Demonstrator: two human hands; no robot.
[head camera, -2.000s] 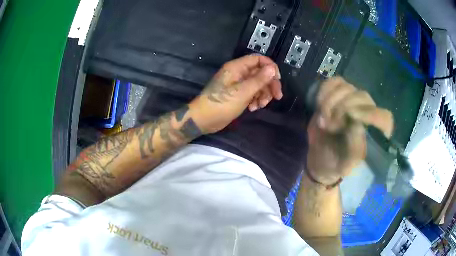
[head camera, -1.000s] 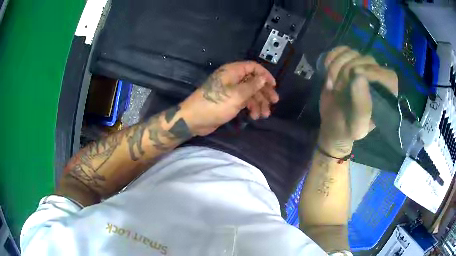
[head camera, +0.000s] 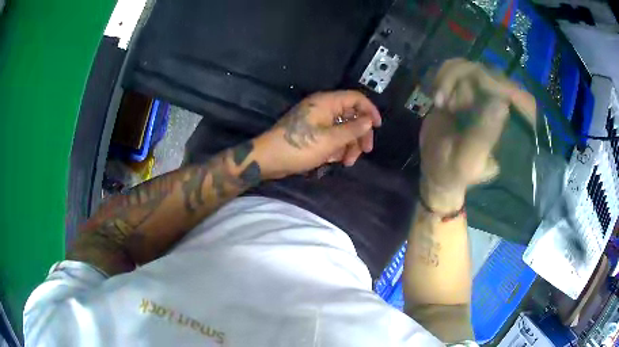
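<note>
My left hand (head camera: 332, 129) is half curled above the near edge of the black mat (head camera: 251, 41), with small shiny pieces, likely screws, between its fingers and palm. My right hand (head camera: 468, 129) is raised over the black lock panels (head camera: 434, 34) and strongly blurred. It is closed around a blurred grey shape, likely the electric screwdriver; its bit cannot be made out. A silver mounting plate (head camera: 380, 69) lies on one panel between my hands. A second plate (head camera: 418, 101) shows just left of my right fingers, partly hidden.
A green surface (head camera: 41, 135) runs along the left. Blue trays of small parts (head camera: 543, 61) stand at the upper right. A white ridged tray (head camera: 577, 223) is at the right. A blue crate (head camera: 499, 291) is below my right forearm. A blue-edged bin (head camera: 153, 129) shows under the bench at left.
My right hand stays over the panels, still moving and blurred, after going up from its position two seconds ago. My left hand has barely moved. The view has shifted slightly.
</note>
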